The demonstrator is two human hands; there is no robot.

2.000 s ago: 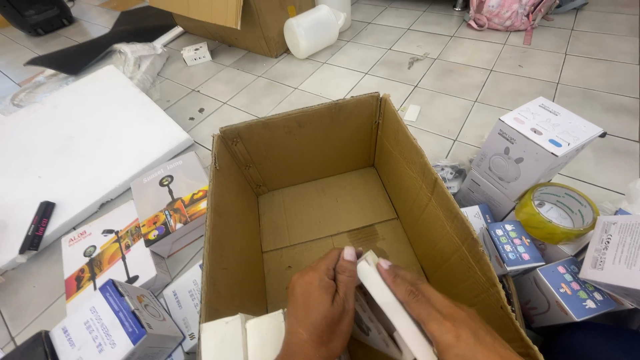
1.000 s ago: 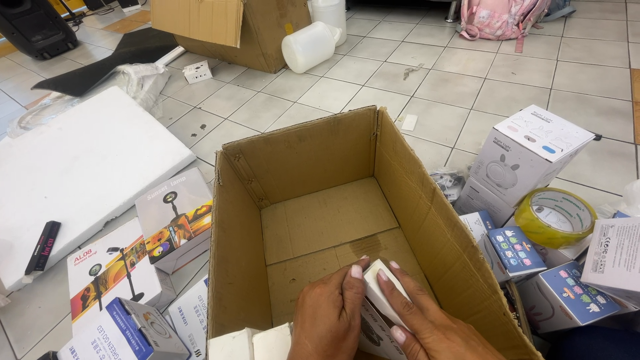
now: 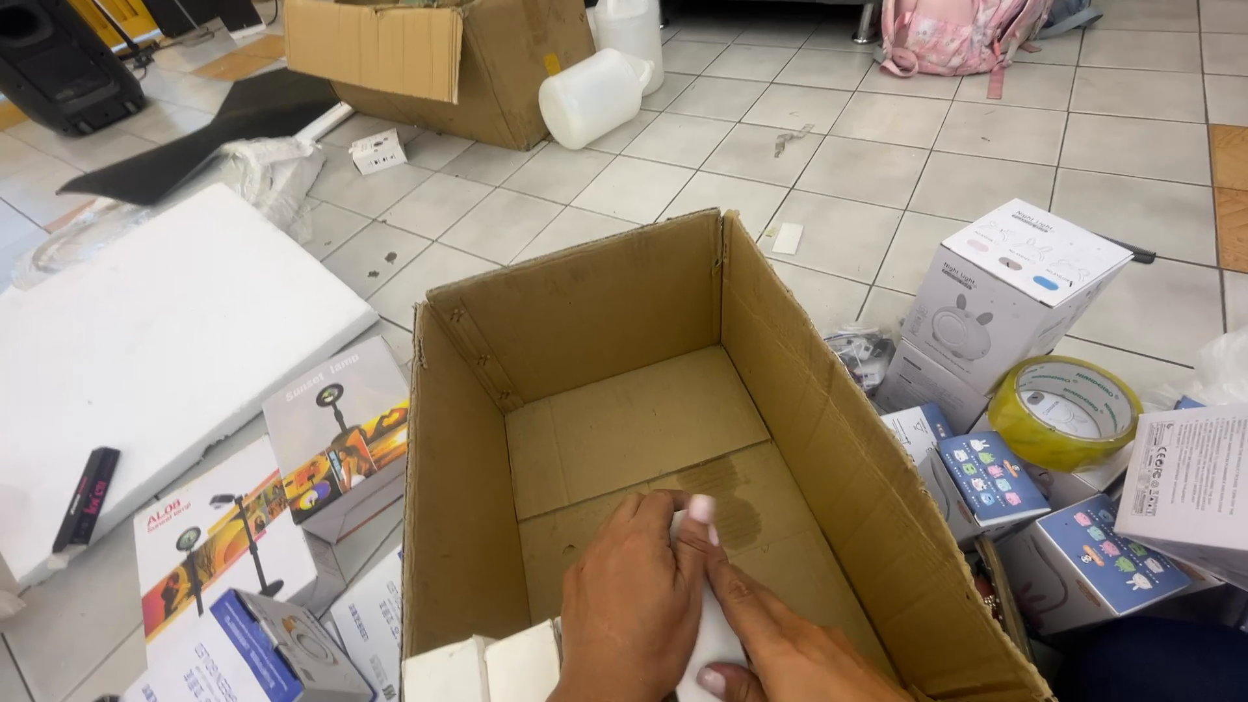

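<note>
An open cardboard box [image 3: 634, 400] stands on the tiled floor before me. Inside its near part, my left hand [image 3: 639, 585] and my right hand [image 3: 780, 624] both hold a small white box [image 3: 717, 634], the left from its left side, the right from its right side. The hands cover much of this white box. Two white boxes [image 3: 447, 671] stand side by side at the near left corner of the carton, left of my left hand. The rest of the carton's visible bottom is bare cardboard with a darker stain.
Lamp boxes [image 3: 224, 526] and a white foam sheet [image 3: 146, 341] lie left. At right are a night light box [image 3: 1004, 292], a yellow tape roll [image 3: 1065, 409] and blue-topped boxes [image 3: 1107, 561]. Farther off stand another carton [image 3: 507, 68], plastic jugs [image 3: 590, 97] and a pink backpack [image 3: 960, 34].
The white box between my hands has been turned, with its end face no longer facing up toward me. My fingers have shifted around it; the other boxes have stayed in place.
</note>
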